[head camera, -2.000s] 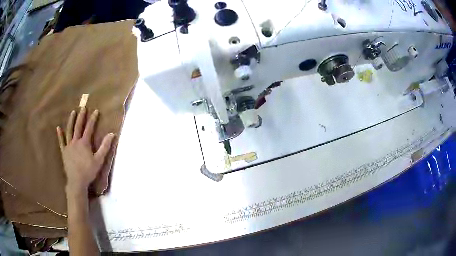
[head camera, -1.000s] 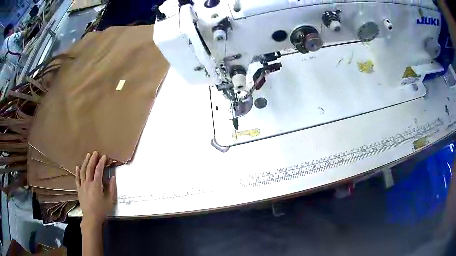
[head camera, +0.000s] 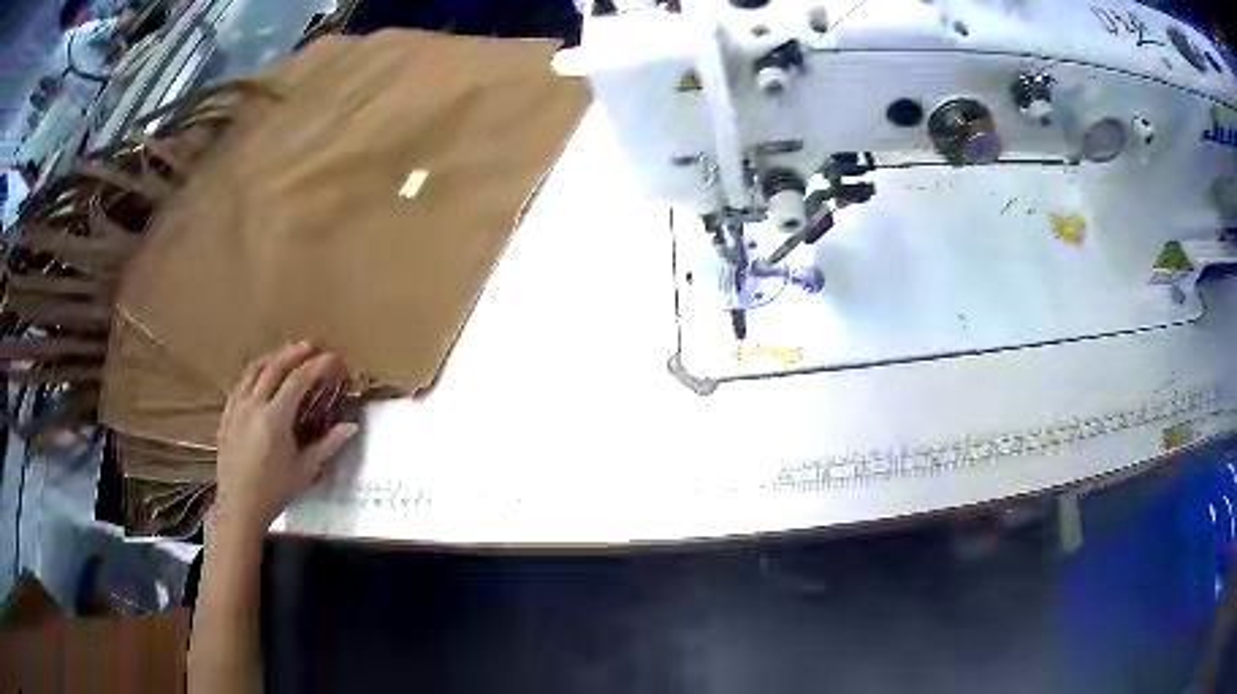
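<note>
A stack of tan-brown bag panels (head camera: 366, 231) lies on the left of the white table, with a small pale label (head camera: 414, 183) on the top sheet. My left hand (head camera: 278, 427) is palm down at the stack's near edge. Its fingers are curled over the edge and its thumb is apart, with dark reddish-brown material between. Whether it grips the panels cannot be told. Narrow brown straps (head camera: 82, 271) fan out from the stack's left side. My right hand is not in view.
A white sewing machine (head camera: 868, 95) stands right of the stack, its needle area (head camera: 739, 292) over the bed plate. A printed ruler scale (head camera: 1004, 441) runs along the front of the table (head camera: 583, 461). A blue object (head camera: 1153, 542) is at the lower right.
My left hand has moved from flat on the top panel to the stack's near edge, and its fingers have curled. The view has shifted, so the stack and machine appear farther right.
</note>
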